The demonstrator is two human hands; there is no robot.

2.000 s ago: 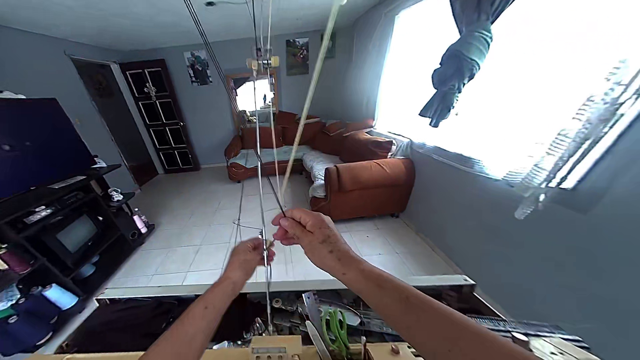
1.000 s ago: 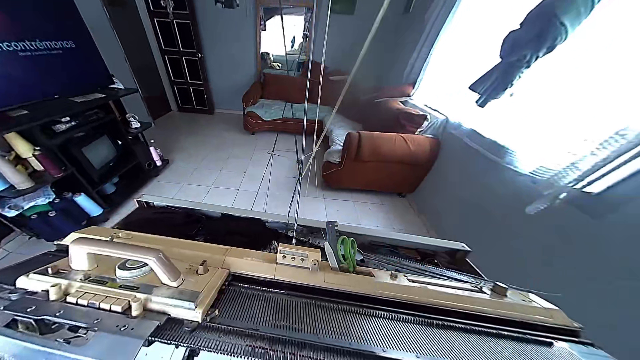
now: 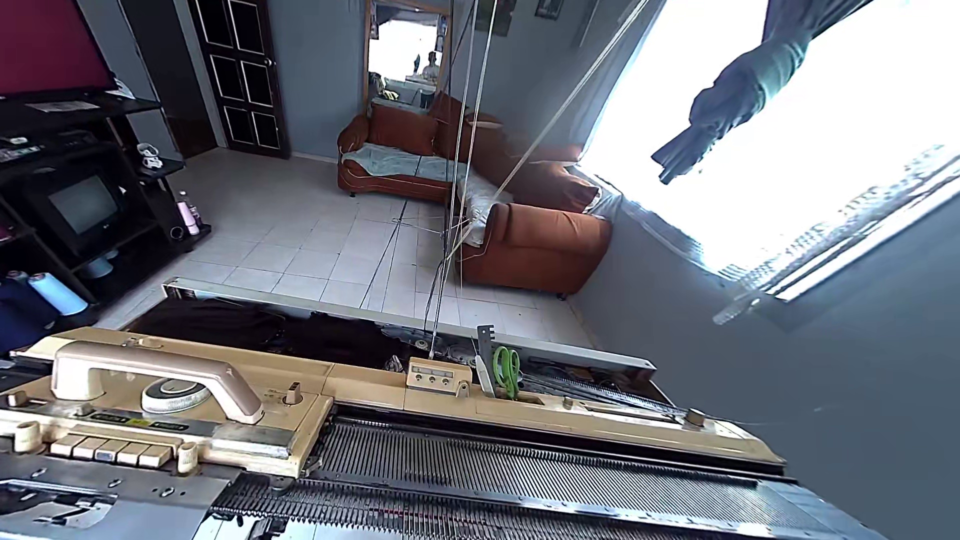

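Neither my left hand nor my right hand is in view. A knitting machine carriage (image 3: 176, 409) with a curved handle and a round dial sits at the left of the cream knitting machine. To its right stretches the needle bed (image 3: 480, 465). A row counter (image 3: 439, 376) is set at the back edge of the machine. Beside it stand green-handled scissors (image 3: 507, 371) and a grey metal tool (image 3: 485, 352), both upright. Strands of yarn (image 3: 455, 187) run from above down behind the counter; their lower ends are hard to make out.
Behind the machine lies a long trough (image 3: 360, 307) with dark cloth and tools in it. Farther off are an orange-brown sofa (image 3: 551, 247), a black shelf unit (image 3: 127, 240) with a small television, and yarn cones (image 3: 58, 294) at the left. A window is at the right.
Two seconds ago both my hands were at the yarn strands above the machine; they have left the view. The view has tipped down onto the machine. The large screen has turned red.
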